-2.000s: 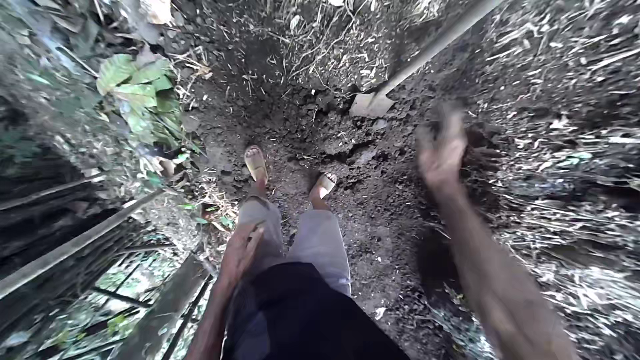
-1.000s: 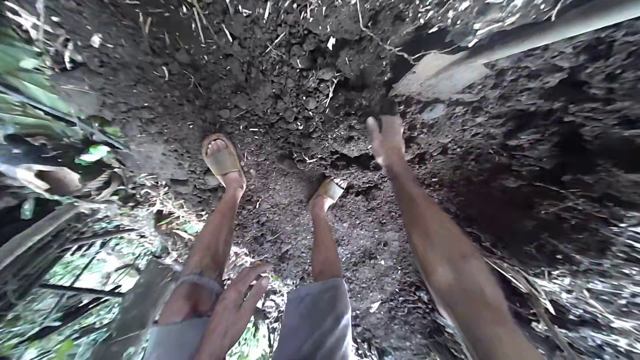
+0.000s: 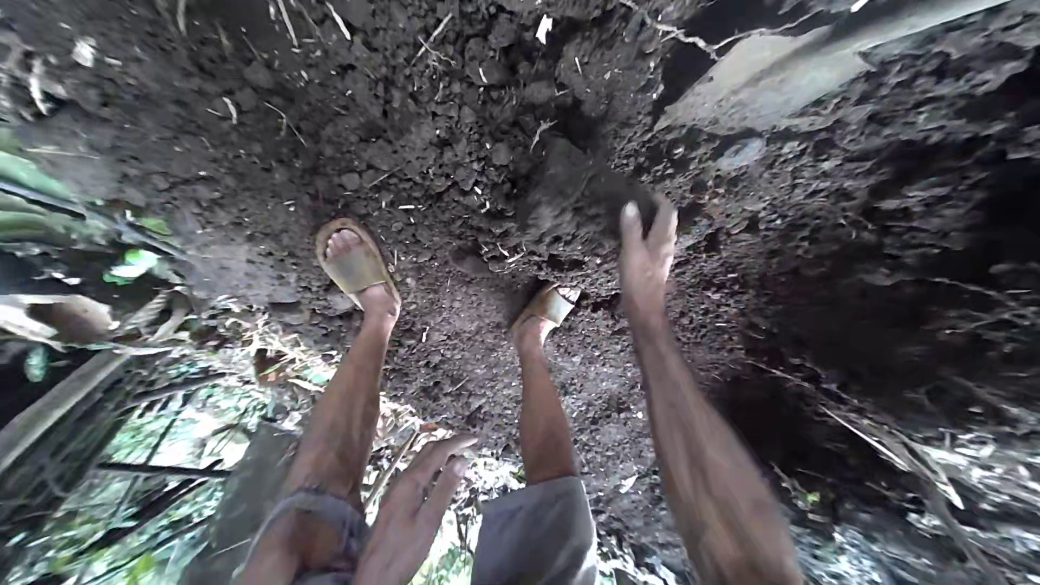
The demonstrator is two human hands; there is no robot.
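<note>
My right hand (image 3: 647,252) is low over the dark soil, fingers apart, beside a large clod of soil (image 3: 565,191); a dark blur lies between the fingertips and the clod. Whether the fingers touch it I cannot tell. My left hand (image 3: 414,508) hovers near my left knee with its fingers apart and nothing in it. Up and to the right of the right hand, the flat metal blade of a shovel (image 3: 760,85) lies on the soil, its shaft running off the top right.
My feet stand in sandals (image 3: 357,268) on bare soil. Loose clods and roots (image 3: 691,36) lie around. A wooden pole (image 3: 61,406) and green leaves are at the left, dry stalks (image 3: 902,447) at the lower right.
The view has come much closer to the ground. A large clod now shows left of my right hand, where none plainly stood out one second ago.
</note>
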